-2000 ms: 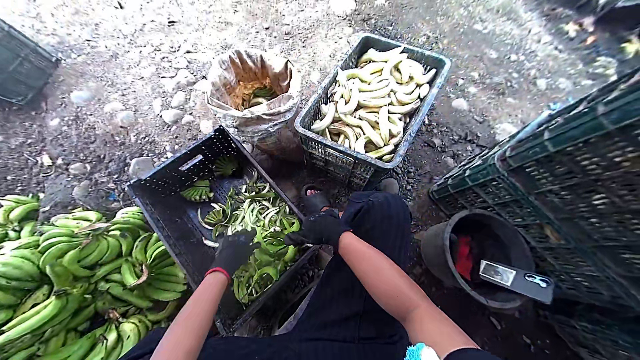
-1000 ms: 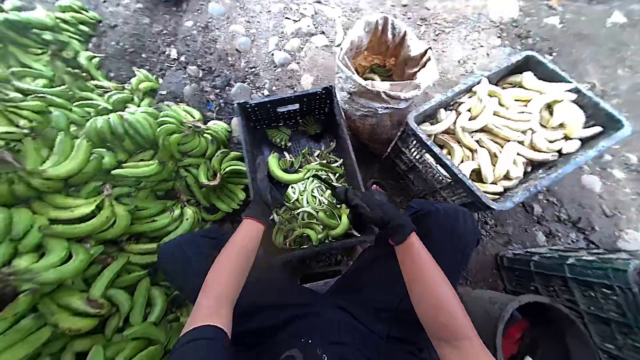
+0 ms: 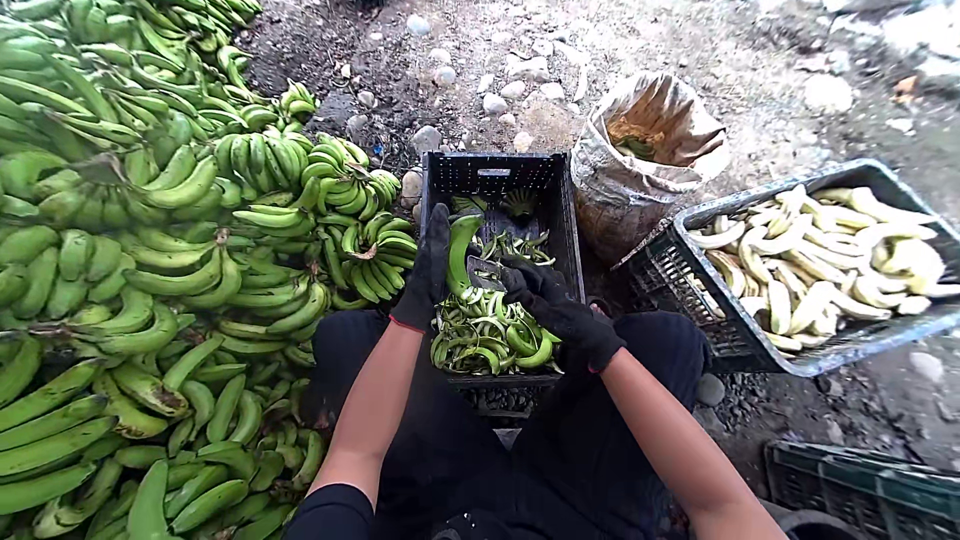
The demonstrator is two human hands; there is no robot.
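Observation:
My left hand [image 3: 426, 274], in a black glove, holds an upright green plantain [image 3: 462, 253] over the black plastic crate [image 3: 568, 225]. My right hand [image 3: 559, 307], also gloved in black, is closed around a small tool [image 3: 486, 273] whose flat metallic part lies against the plantain's lower end; its exact kind is unclear. Beneath the hands, green peel strips [image 3: 480, 330] and a few green plantains [image 3: 534, 351] lie in the crate. Stem crowns [image 3: 519, 202] rest near its far end.
Green plantain bunches [image 3: 187, 262] are heaped on the left. A sack [image 3: 600, 180] with brown matter inside stands behind the crate at right. A crate [image 3: 679, 225] of peeled plantains is farther right. Another crate [image 3: 862, 480] is at the lower right, and stones dot the ground.
The view has swung left over the plantain heap. A green plantain that lay on the peels one second ago, or one like it, is now upright in my left hand.

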